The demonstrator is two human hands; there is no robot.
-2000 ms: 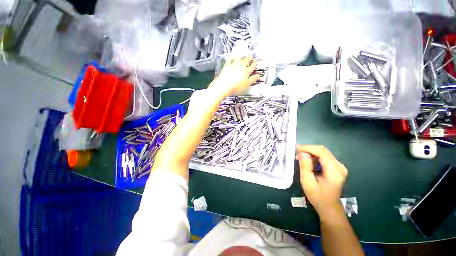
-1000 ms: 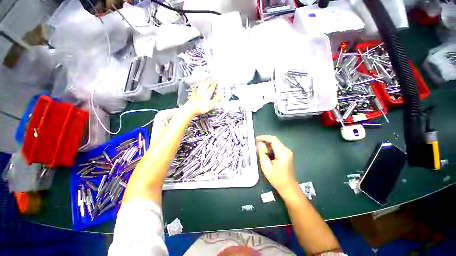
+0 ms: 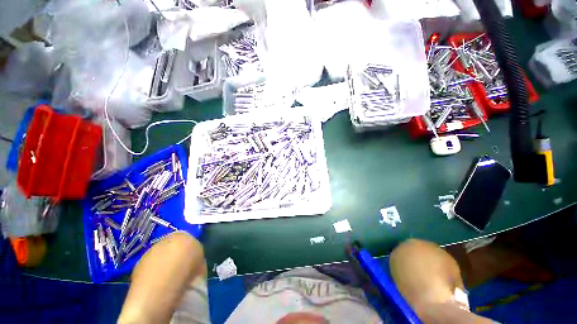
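Neither of my hands shows. A bent bare arm, seemingly my left elbow, is at the bottom left, over the near edge of the blue tray. Another rounded piece of bare arm is at the bottom right, with a small white patch on it. The white tray [image 3: 259, 217] is heaped with slim silver cylinders. The blue tray [image 3: 193, 229] left of it holds fewer cylinders. A long blue object with a dark tip [image 3: 383, 281] slants in from the bottom edge; what holds it is hidden.
A clear box [image 3: 389, 117] of cylinders stands behind right, beside red bins [image 3: 419, 126]. A black hose [image 3: 514, 95] curves down near a smartphone [image 3: 482, 193]. Red containers [image 3: 60, 155] stand left. Small boxes [image 3: 202, 92] and hazy bags are behind. Paper scraps [image 3: 341, 226] lie in front.
Both hands have left the bench and the picture; the left was at the small box behind the white tray, the right beside the tray. The blue object has appeared. The view has shifted slightly.
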